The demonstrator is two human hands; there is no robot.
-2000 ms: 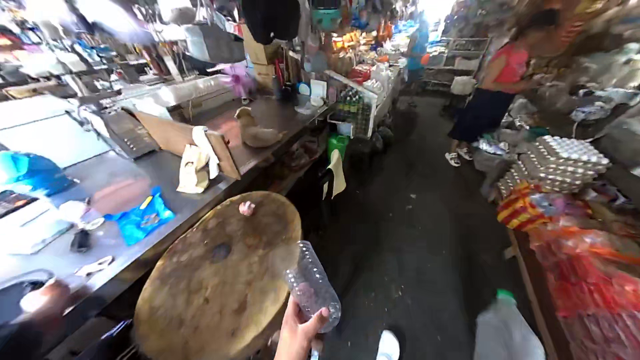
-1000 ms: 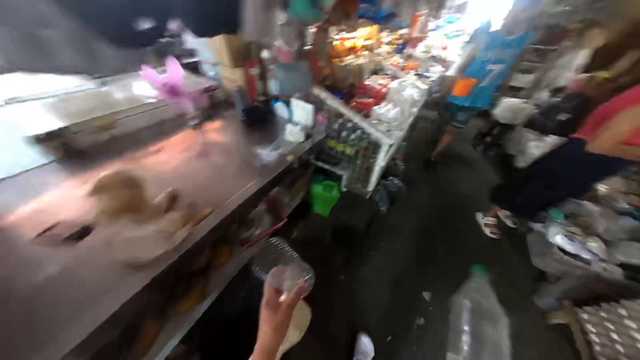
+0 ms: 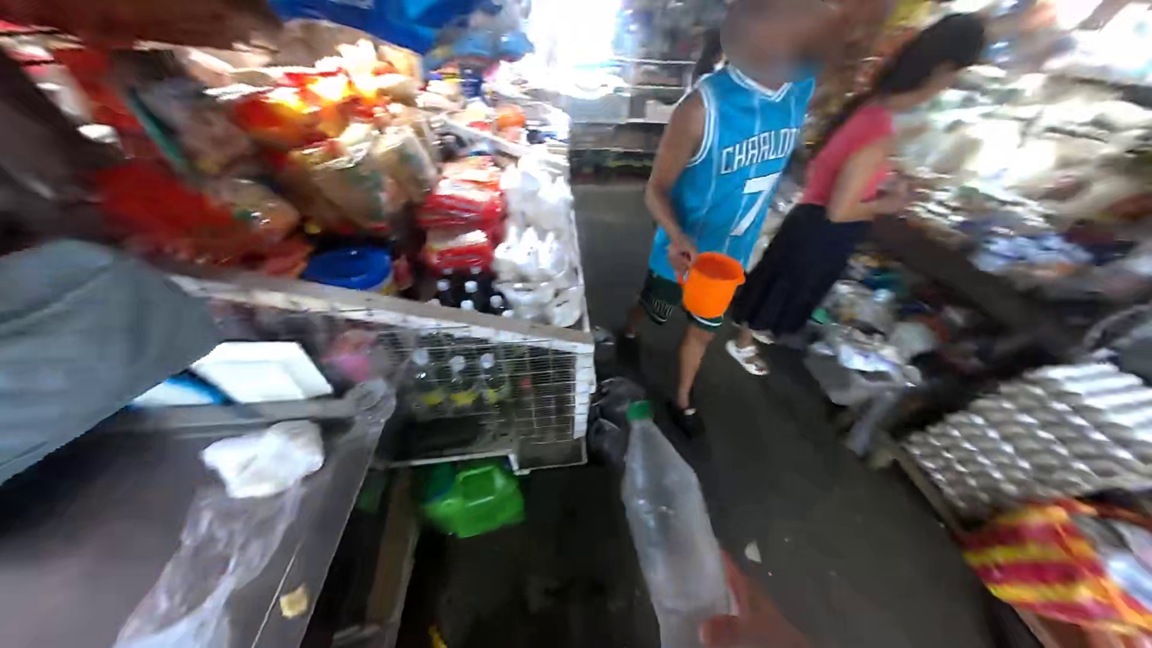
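A clear plastic bottle with a green cap (image 3: pixel 675 531) stands out at the lower middle, tilted, cap end pointing up and away. My right hand (image 3: pixel 751 607) grips it near its lower part, blurred at the bottom edge of the view. My left hand is outside the frame. To the left of the bottle, a green plastic container (image 3: pixel 475 499) sits low beside the counter. On the metal counter (image 3: pixel 63 540) lie a crumpled white plastic bag (image 3: pixel 267 457), a clear plastic bag (image 3: pixel 225 540) and a small yellowish piece (image 3: pixel 293 601).
A person in a blue jersey (image 3: pixel 747 171) holds an orange pail (image 3: pixel 713 285) in the aisle, near a person in a pink top (image 3: pixel 850 171). A white wire rack (image 3: pixel 540 396) with bottles borders the left side. Egg trays (image 3: pixel 1035 441) are stacked at right, above a striped bag (image 3: pixel 1053 562).
The view has swung and moved forward along the aisle. My left hand with the clear plastic container has gone out of view. The person in the blue jersey appears nearer.
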